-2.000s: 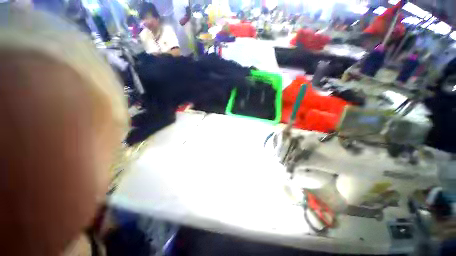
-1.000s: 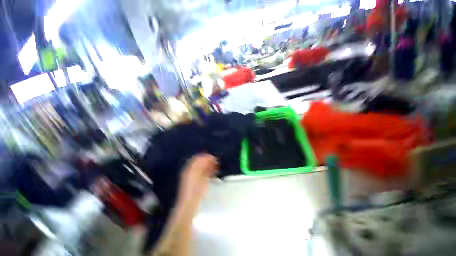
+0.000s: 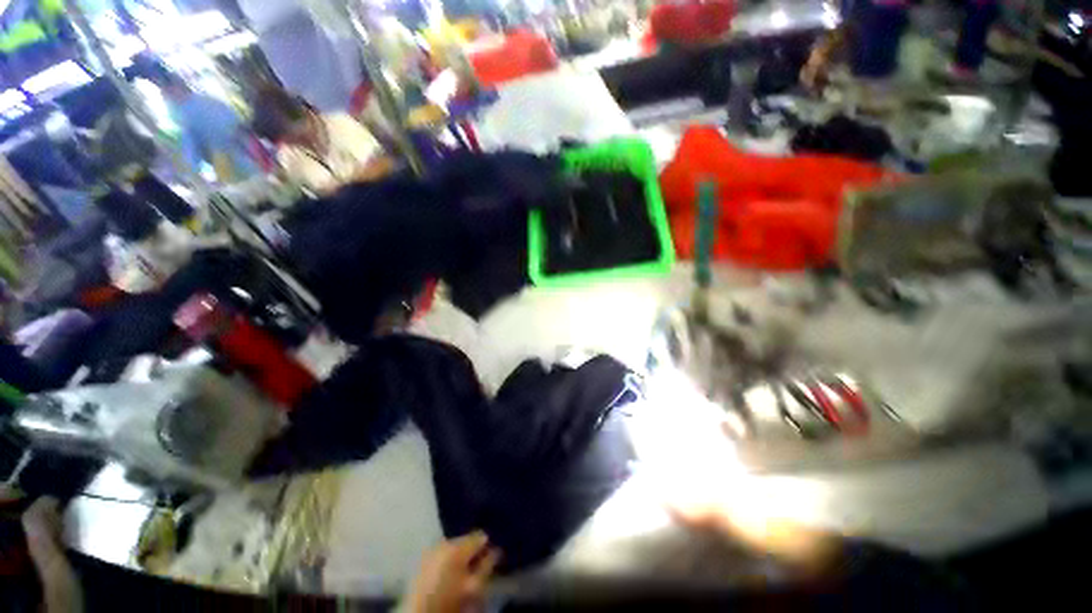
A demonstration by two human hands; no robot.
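Note:
A navy-black garment piece (image 3: 479,461) lies bunched on the white machine table (image 3: 377,515), left of the needle area. My left hand (image 3: 453,575) is at the lower middle, its fingers closed on the garment's near edge; the wrist is cut off by the frame. My right hand (image 3: 760,533) is at the table's front edge, blurred and washed out by glare; its fingers point left and its grip cannot be told. The needle area is lost in glare. Scissors (image 3: 838,405) with a red handle lie on the machine bed.
A dark garment pile (image 3: 395,228) and a green basket (image 3: 665,246) holding dark pieces stand behind. Orange-red cloth (image 3: 778,216) lies beside the basket. Another machine (image 3: 180,419) stands at left, with another person's hand (image 3: 50,557) near it. A person (image 3: 317,144) sits farther back.
The hand that reached to the dark pile has come back to the near edge. A dark garment piece now lies on the previously bare white table. The view has tilted down, and my right hand has appeared.

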